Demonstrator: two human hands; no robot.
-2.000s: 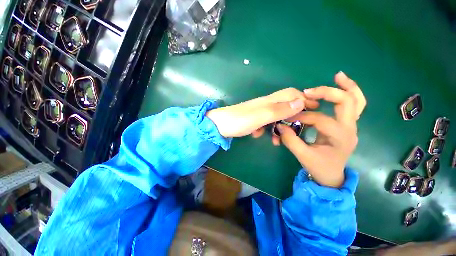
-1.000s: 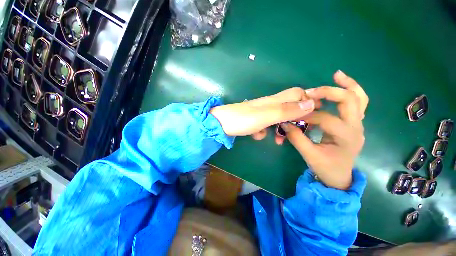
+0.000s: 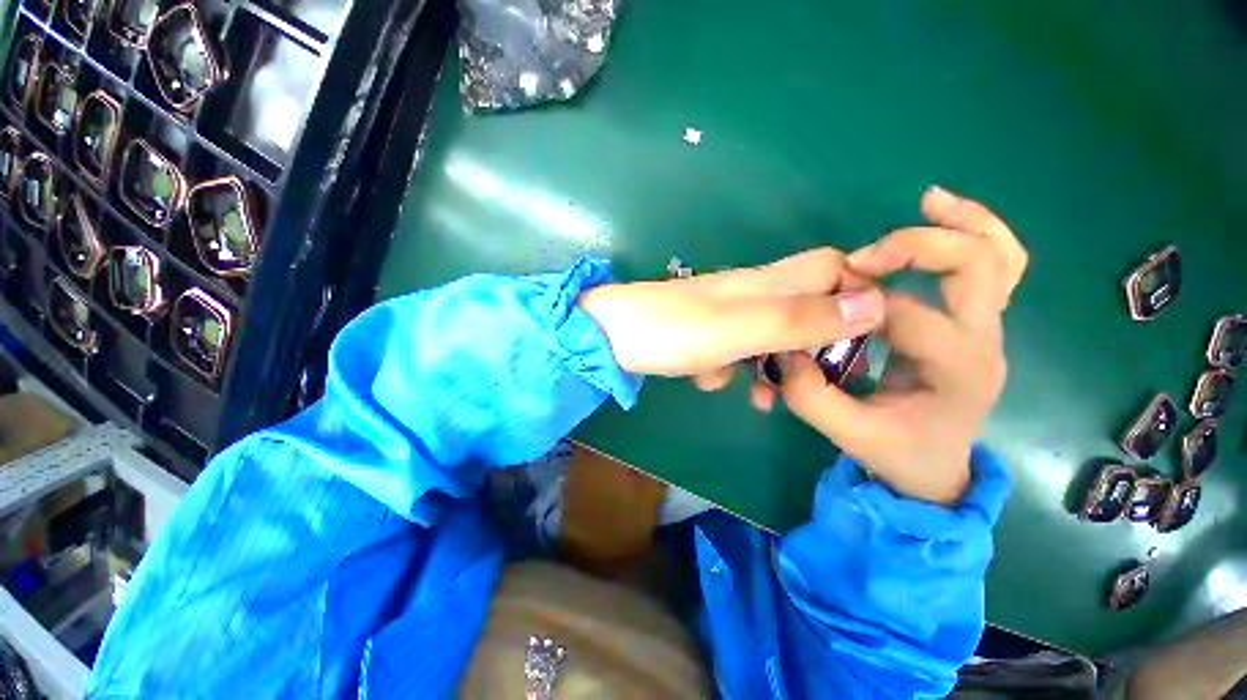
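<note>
A smartwatch housing (image 3: 837, 358) with a dark inside and coppery rim is held between my two hands, partly hidden by fingers. My left hand (image 3: 745, 317) reaches over its upper side, with its fingers against the housing. My right hand (image 3: 930, 349) grips the housing from the right with thumb and fingers. Whether a small part is between the fingertips is hidden. A small silver-white piece (image 3: 693, 136) lies on the green bench surface (image 3: 821, 82) beyond my hands. Another small piece (image 3: 677, 268) shows just past my left hand.
A black compartment tray (image 3: 253, 171) with housings in its pockets is at the left. A clear bag of small parts (image 3: 536, 52) lies beside it. Several housings (image 3: 1153, 283) lie on the bench at the right. The bench edge runs below my hands.
Both hands have shifted slightly right with the housing, and more of its inside shows. The bag and loose piece sit slightly higher in view. A second small piece now shows past my left hand.
</note>
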